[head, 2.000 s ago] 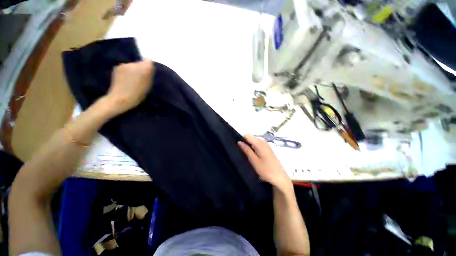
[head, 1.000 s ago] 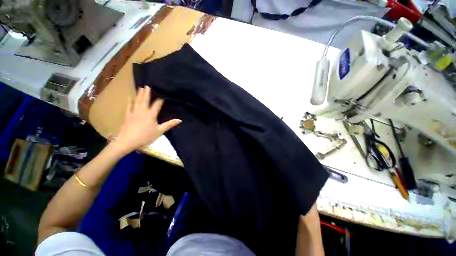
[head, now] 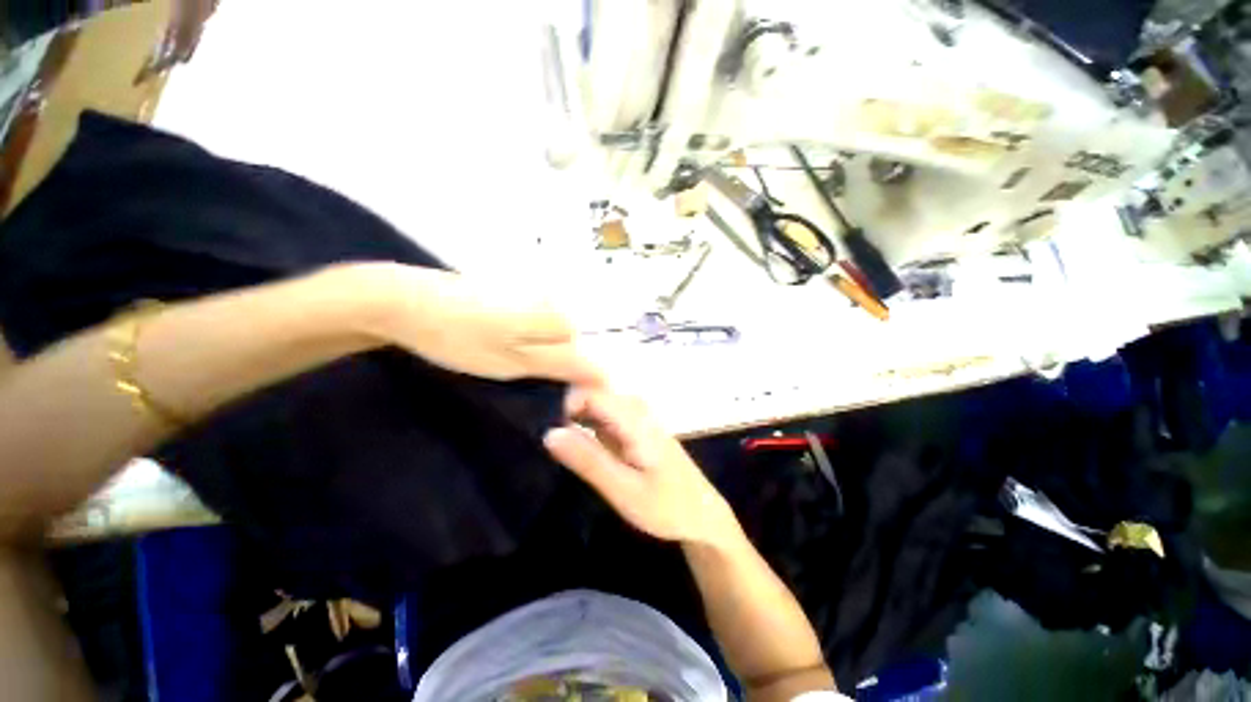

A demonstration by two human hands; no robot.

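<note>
A large black cloth (head: 343,453) lies over the left of the white table and hangs down over its front edge. My left hand (head: 480,327) reaches across it, slightly blurred, with its fingers at the cloth's right end beside my right hand. My right hand (head: 634,466) is just below, at the table's front edge, with its fingers bent at the cloth's edge. Whether either hand grips the cloth is hidden or blurred. Grey thread snips (head: 693,333) lie right of my left fingertips.
The cream sewing machine (head: 947,103) stands at the upper right. Black-handled scissors (head: 799,250), a dark screwdriver (head: 867,261) and an orange-tipped tool (head: 860,294) lie beside it. A blue bin (head: 185,603) with tan scraps is below left. A black heap (head: 892,528) with a red-handled item (head: 785,443) is below right.
My left hand has moved right, from the cloth's far left to its right end. My right hand has come up into fuller view. The camera view has turned towards the right.
</note>
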